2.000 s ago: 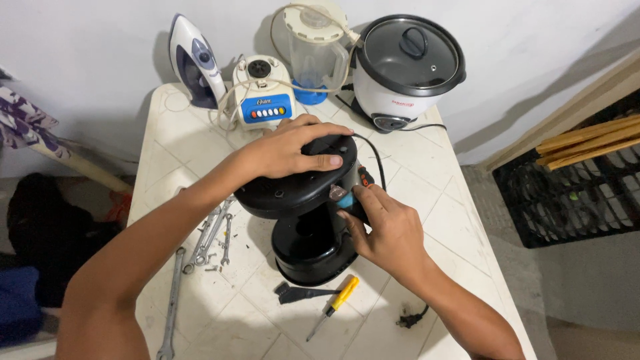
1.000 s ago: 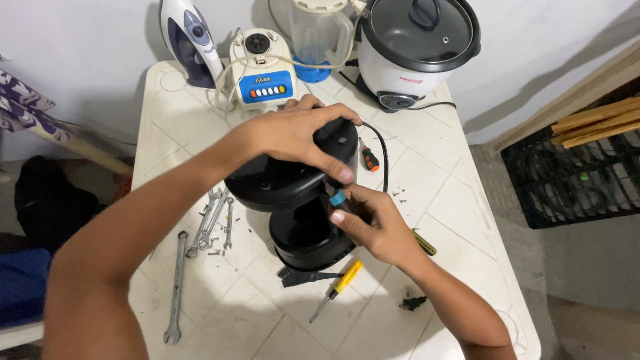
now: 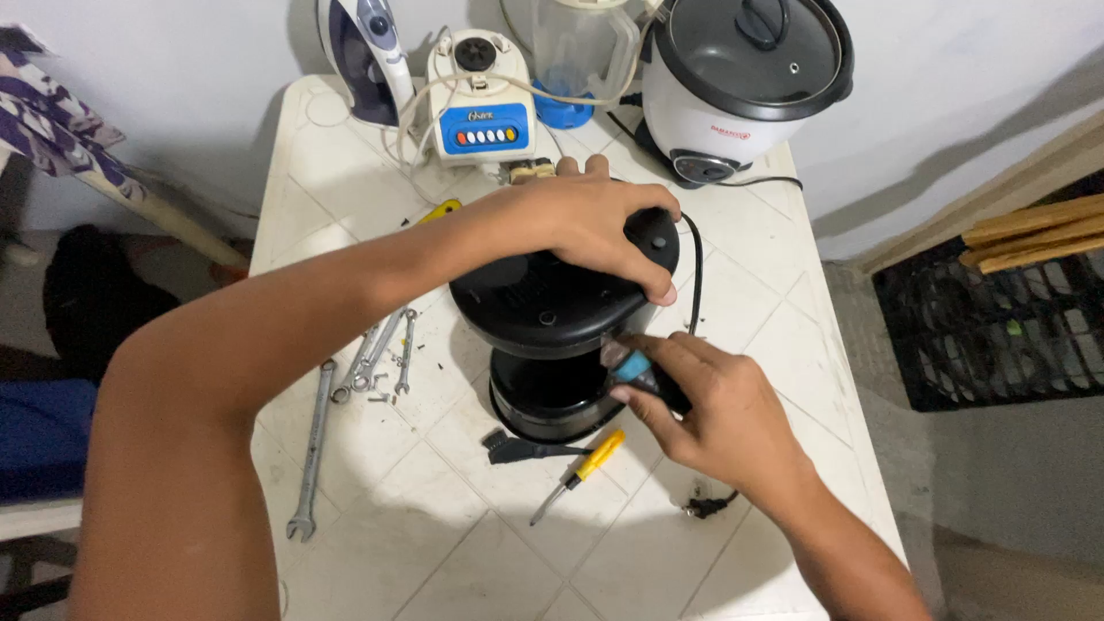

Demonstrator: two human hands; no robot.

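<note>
A black appliance (image 3: 552,310), which looks like a coffee maker, stands on the tiled table. My left hand (image 3: 604,224) lies over its top, fingers spread across the far edge and thumb on the near right rim. My right hand (image 3: 724,397) grips a dark-handled tool with a blue band (image 3: 634,366) against the appliance's right side, just under the upper part; the tool's tip is hard to make out. In front of the base lie a black brush (image 3: 517,448) and a yellow-handled screwdriver (image 3: 591,461).
Several wrenches (image 3: 315,448) and small screws lie at the left. Along the back stand a clothes iron (image 3: 371,65), an Oster blender base (image 3: 479,112), a blender jar (image 3: 582,52) and a rice cooker (image 3: 733,95). A power plug (image 3: 707,507) lies at the right near my forearm.
My right hand stays at the appliance's right side with the blue-banded tool. My left hand remains on the top. The red-and-black screwdriver seen beside the appliance earlier is out of sight now.
</note>
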